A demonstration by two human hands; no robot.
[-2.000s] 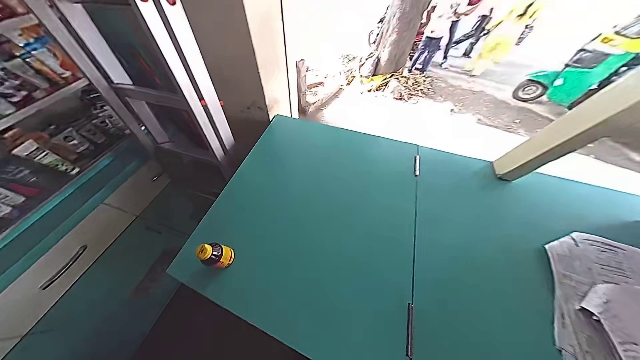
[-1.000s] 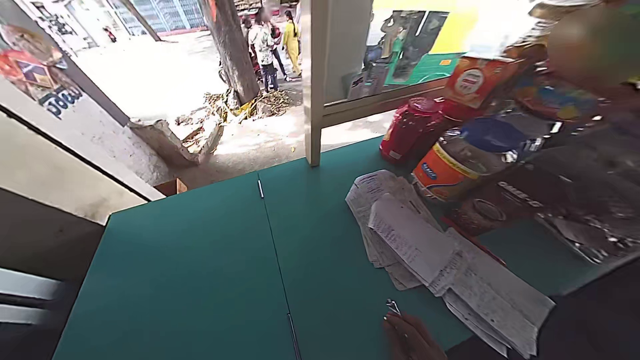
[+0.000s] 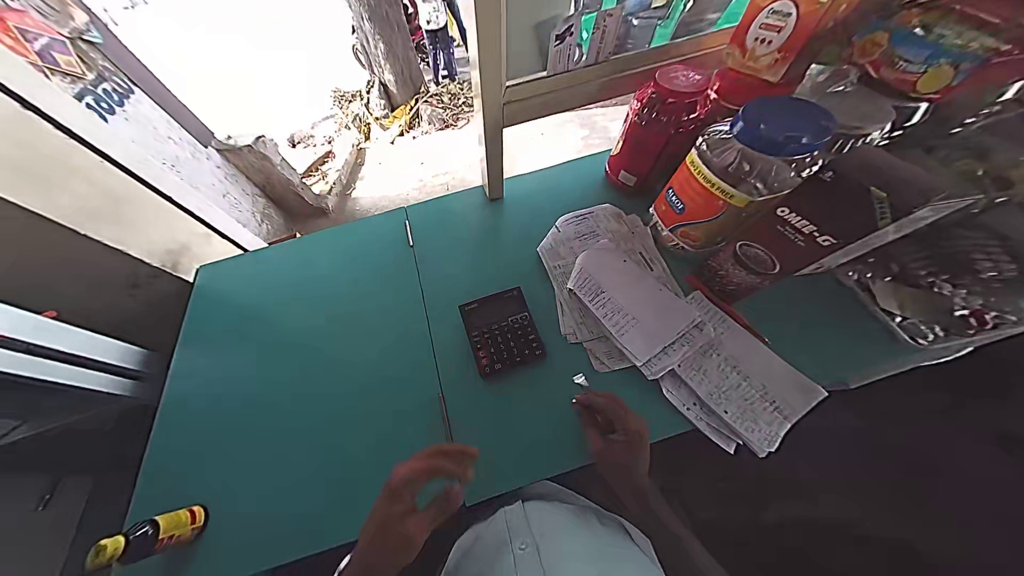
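My left hand (image 3: pixel 418 500) is raised over the near edge of the green counter, thumb and fingers apart, with nothing seen in it. My right hand (image 3: pixel 614 436) pinches a small whitish thing at its fingertips, too small to name; a small silvery-white piece (image 3: pixel 580 380) shows just beyond them. A black desk calculator (image 3: pixel 502 332) lies on the counter ahead of my hands. Right of it, handwritten papers (image 3: pixel 632 308) lie in an overlapping pile. At the lower left, a dark bottle with a yellow cap and yellow label (image 3: pixel 156 538) lies at the counter's near corner.
The green counter (image 3: pixel 304 352) has a hinged seam. Along its right side stand a red jar (image 3: pixel 660 128), a clear jar with a blue lid (image 3: pixel 732 172), a dark brown box (image 3: pixel 788 232) and a clear tray (image 3: pixel 920 320). A wooden post (image 3: pixel 490 104) rises at the far edge.
The view has swung right, then partly back left. My left hand has come into view. My right hand, at the papers' near side a second ago, is now seen with its fingertips pinched.
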